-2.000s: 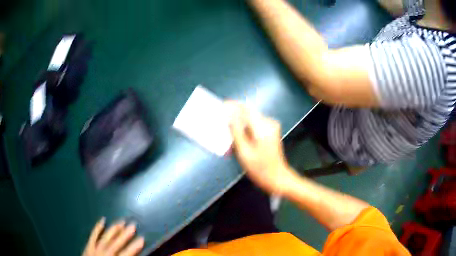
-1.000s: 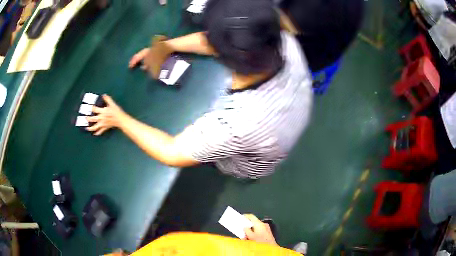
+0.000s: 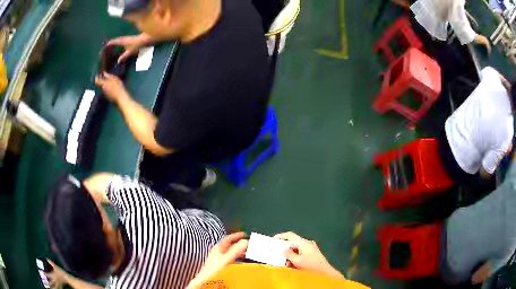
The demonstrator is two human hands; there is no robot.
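Observation:
A flat white rectangular card or leaflet (image 3: 267, 249) is held in front of my orange top at the bottom centre of the head view. My left hand (image 3: 229, 250) is at its left edge, with the fingers by the edge. My right hand (image 3: 303, 253) grips its right edge, with the thumb on its face. Any print on the white piece is too blurred to read.
A worker in a striped shirt (image 3: 164, 242) sits close at lower left. Another in black (image 3: 218, 84) sits beyond, on a blue stool (image 3: 270, 138). Red stools (image 3: 416, 172) and more workers stand right. Black boxes with white labels (image 3: 80, 127) lie on the green table (image 3: 121, 138).
The view has swung right, away from my black boxes. The white piece, earlier in my right hand alone, is now between both hands. My left hand has come up to it.

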